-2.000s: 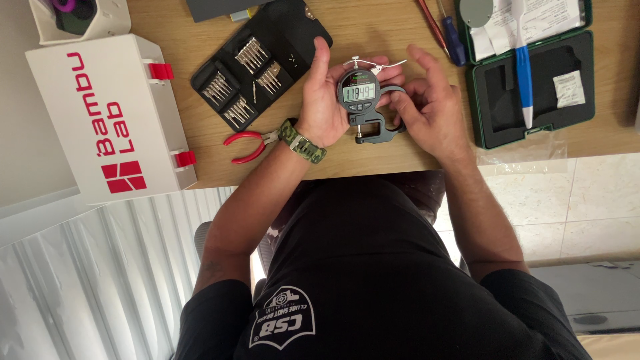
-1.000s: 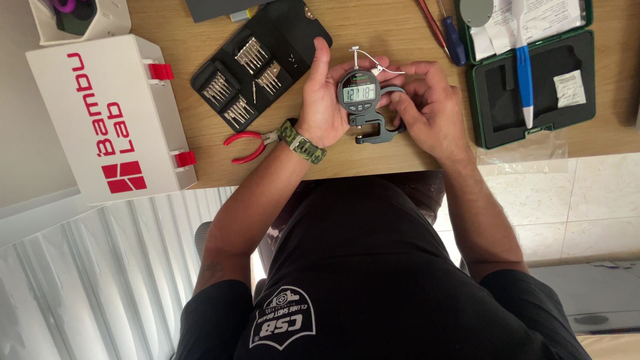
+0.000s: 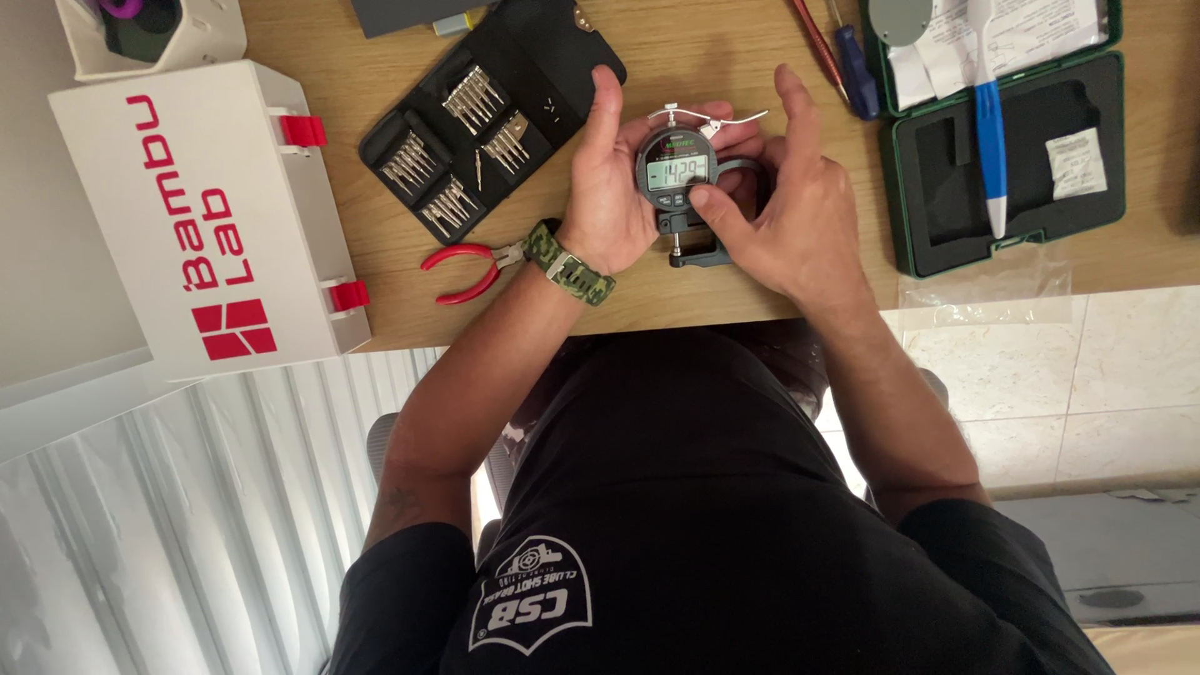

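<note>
A digital thickness gauge [image 3: 677, 172] with a lit display and a grey C-shaped frame is held over the table's front part. My left hand [image 3: 614, 187], with a camouflage watch strap at the wrist, supports the gauge from its left side and behind, thumb raised. My right hand [image 3: 797, 211] is at the gauge's right side; its thumb touches the lower right of the dial, by the buttons, and its index finger points up. A white wire lifting lever [image 3: 717, 120] sticks out from the top of the gauge. Some fingers are hidden behind it.
A black screwdriver-bit case [image 3: 478, 122] lies open behind my left hand, with red-handled pliers [image 3: 473, 272] near my wrist. A white box [image 3: 206, 225] stands left. At right are a blue screwdriver [image 3: 855, 70], an open green case [image 3: 1008, 169] with a blue-and-white tool [image 3: 990, 141], and a plastic bag [image 3: 994, 286].
The digits on the gauge's display have changed. My right thumb has moved from the frame's right side onto the lower dial, and my right index finger now points up.
</note>
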